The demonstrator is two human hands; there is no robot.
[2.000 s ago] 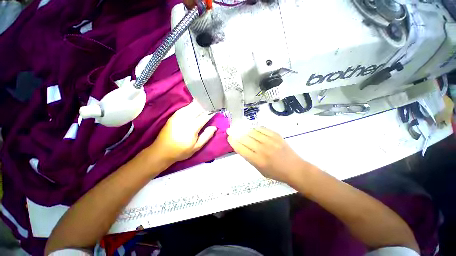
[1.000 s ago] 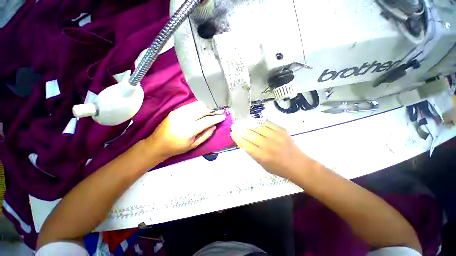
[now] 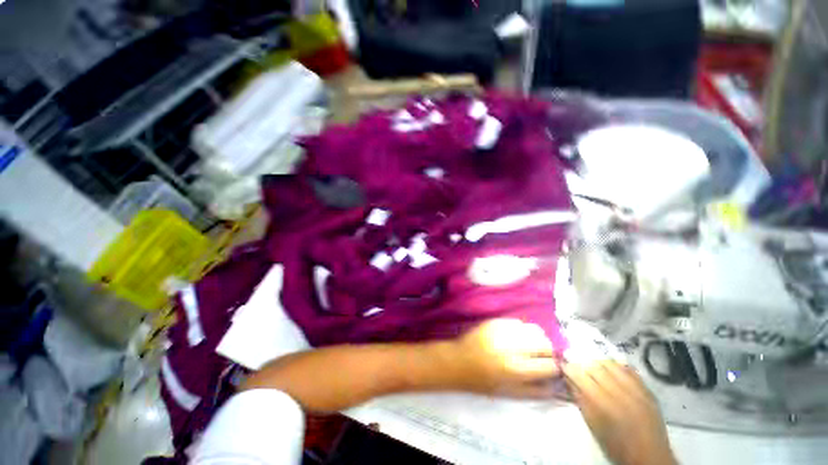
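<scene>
A maroon garment heap (image 3: 399,209) with white stripes and letters lies left of the white sewing machine (image 3: 726,300). My left hand (image 3: 508,359) lies on the bright magenta cloth edge beside the needle area, fingers pointing right. My right hand (image 3: 617,400) is close against it, fingertips at the same cloth edge. The picture is blurred, so the fingers' exact hold and the needle are not clear. The lamp head (image 3: 502,269) shows as a pale blur over the cloth.
Black scissors handles (image 3: 679,363) lie under the machine arm. A yellow crate (image 3: 150,257) and white wrapped bundles (image 3: 259,118) stand at the left. The white table edge (image 3: 454,427) runs below my hands. A red crate (image 3: 731,86) is at the back right.
The view has swung up and left, bringing the workshop and whole heap into the picture. The machine and both hands now appear further right and lower. Both hands remain near the needle area.
</scene>
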